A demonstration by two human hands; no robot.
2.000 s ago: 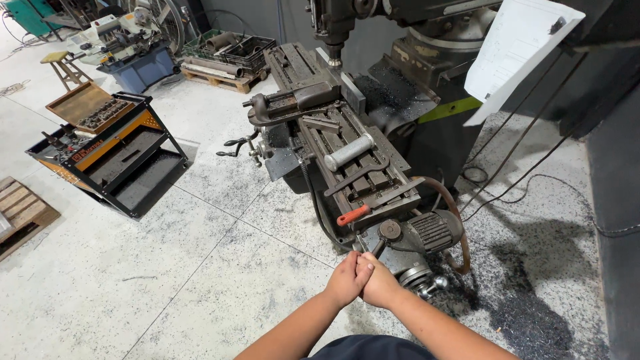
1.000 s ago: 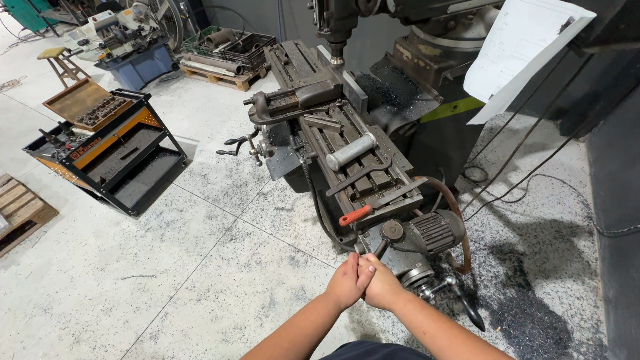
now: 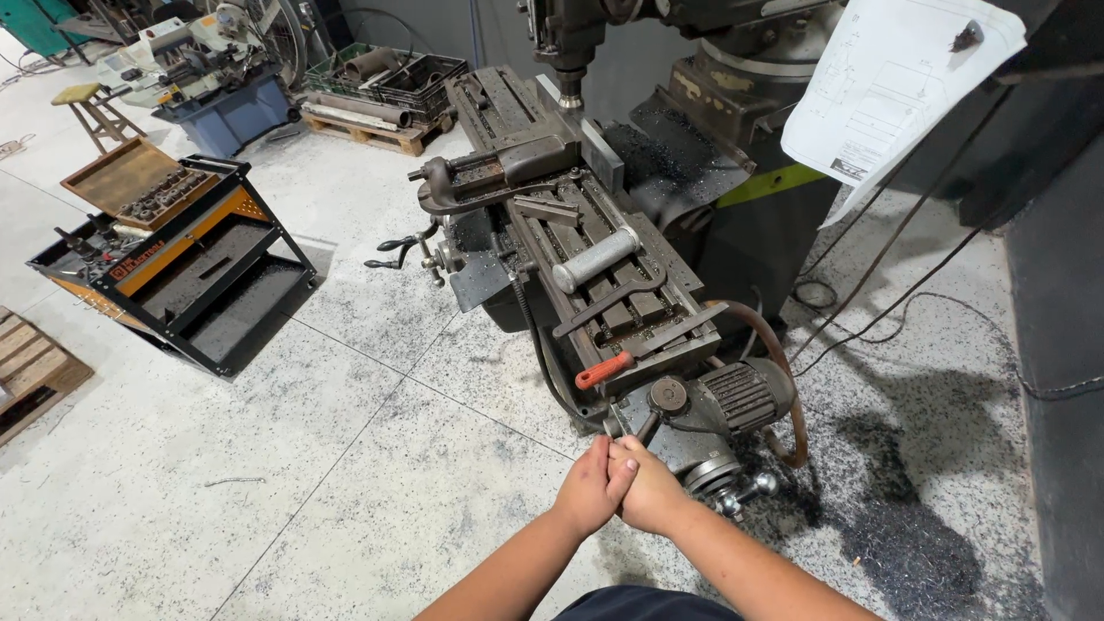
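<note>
My left hand (image 3: 593, 490) and my right hand (image 3: 649, 488) are pressed together at the near end of a milling machine, beside the power feed motor (image 3: 750, 397). Their fingers close around something small that they hide, perhaps a lever end. Just beyond them, a file with a red handle (image 3: 604, 370) lies across the end of the machine table (image 3: 703, 345). Farther along the table are a wrench (image 3: 611, 305), a grey metal cylinder (image 3: 597, 259), a metal bar (image 3: 547, 210) and a machine vise (image 3: 517, 164). The spindle (image 3: 571, 86) stands above the table's far part.
A black and orange tool cart (image 3: 233, 285) with an open wooden box (image 3: 129, 177) stands left. Behind are a band saw (image 3: 203, 60), a stool (image 3: 78, 93) and a loaded pallet (image 3: 379, 129). Paper drawings (image 3: 897, 95) hang at upper right. Cables (image 3: 914, 302) and metal chips (image 3: 914, 535) lie on the floor.
The crank handle by the feed motor, beside my hands, has turned: its black grip showed at lower right one second ago. My hands have stayed together in about the same place.
</note>
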